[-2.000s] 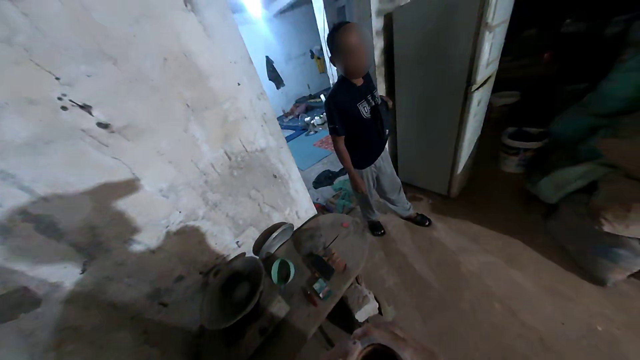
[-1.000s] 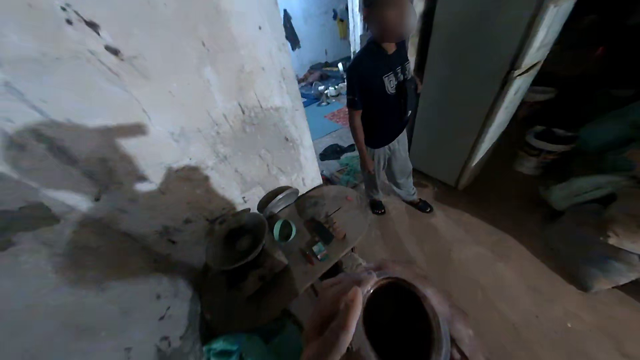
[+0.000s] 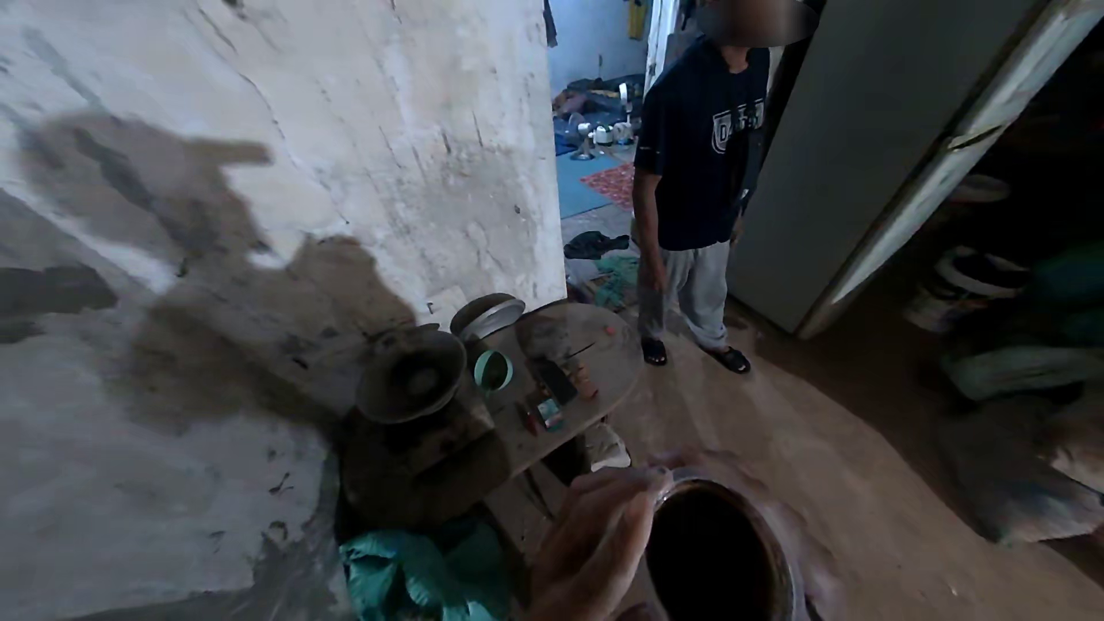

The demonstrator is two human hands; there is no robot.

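Note:
A round cup or jar [image 3: 716,552] with dark contents sits between my hands at the bottom of the head view. My left hand [image 3: 599,543] grips its left rim, thumb and fingers pressed to the edge. Around the far and right side wraps my right hand [image 3: 798,535], partly hidden by the vessel and blurred. Beyond them stands a worn table [image 3: 612,358] bearing a green-rimmed bowl [image 3: 493,371], a dark phone-like object [image 3: 556,381] and small packets [image 3: 549,414]. A wide metal bowl [image 3: 412,375] and a tilted metal pan [image 3: 489,317] are by the wall.
A person [image 3: 703,155] in a dark T-shirt and grey trousers stands beyond the table, near an open door [image 3: 871,155]. A green plastic bag [image 3: 414,573] lies below the table. At right are a bucket [image 3: 966,289] and filled sacks [image 3: 1018,457]. A stained wall [image 3: 388,129] runs along the left.
The cup, only partly visible at the bottom edge two seconds ago, has come further into view with both hands around it. The person remains standing beyond the table.

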